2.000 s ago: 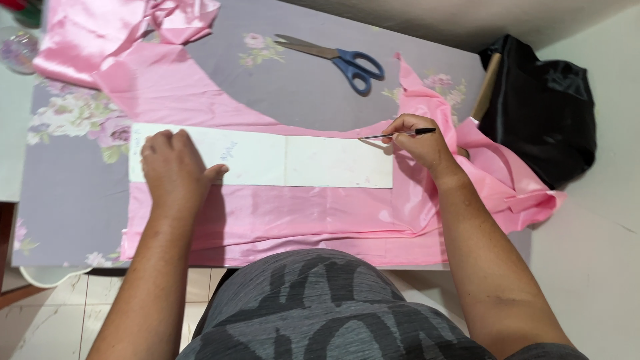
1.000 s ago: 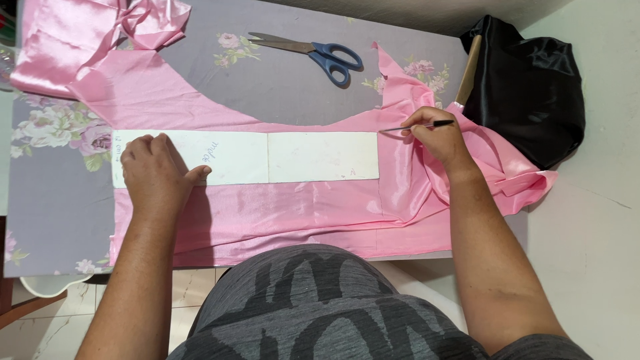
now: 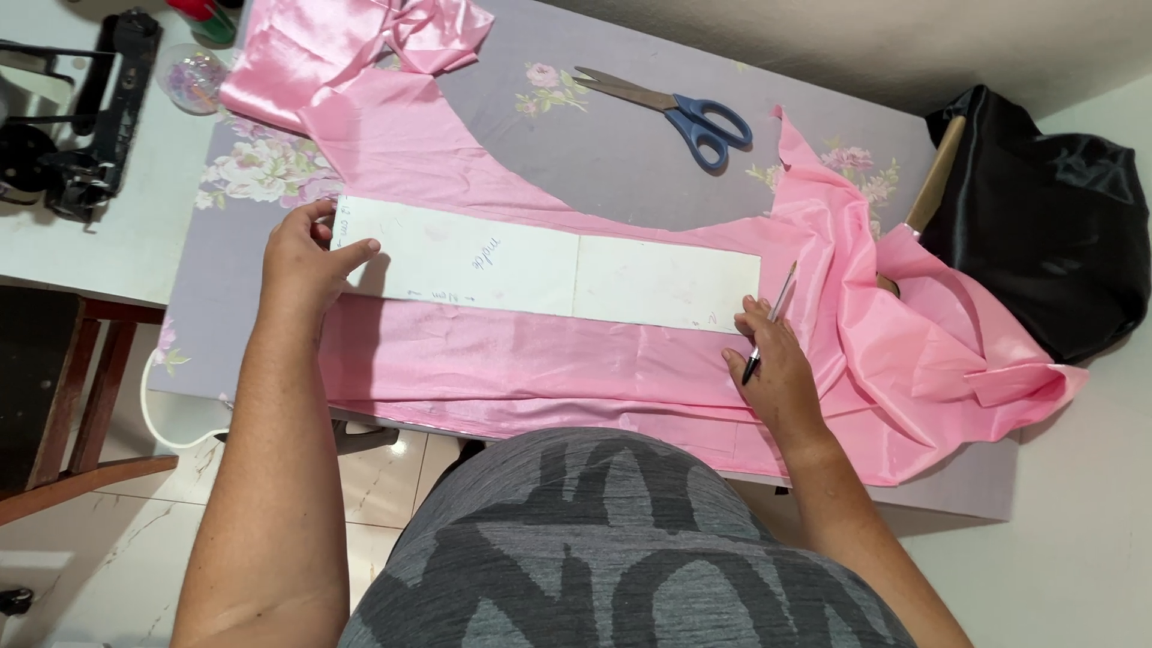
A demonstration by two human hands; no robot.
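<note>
A long white paper pattern strip (image 3: 531, 265), creased across and bearing handwriting, lies flat on pink satin fabric (image 3: 540, 360). At its left end is my left hand (image 3: 310, 256), thumb over the paper and fingers at the edge; whether it grips the strip is unclear. My right hand (image 3: 776, 364) rests at the strip's lower right corner and holds a ballpoint pen (image 3: 781, 301) between its fingers, the metal-coloured tip pointing up and away. Beyond the fabric's curved edge lie scissors (image 3: 675, 112) with blue handles, blades slightly apart.
The fabric spreads over a floral-covered table (image 3: 612, 171), bunched at the right beside black satin cloth (image 3: 1035, 225). More pink satin (image 3: 315, 54) is heaped at the upper left. A clear round container (image 3: 191, 79) and part of a sewing machine (image 3: 99, 117) stand farther left.
My right hand has moved from the strip's upper right corner to its lower right corner, and the pen has turned. My left hand has shifted to the strip's left edge. The view has moved left.
</note>
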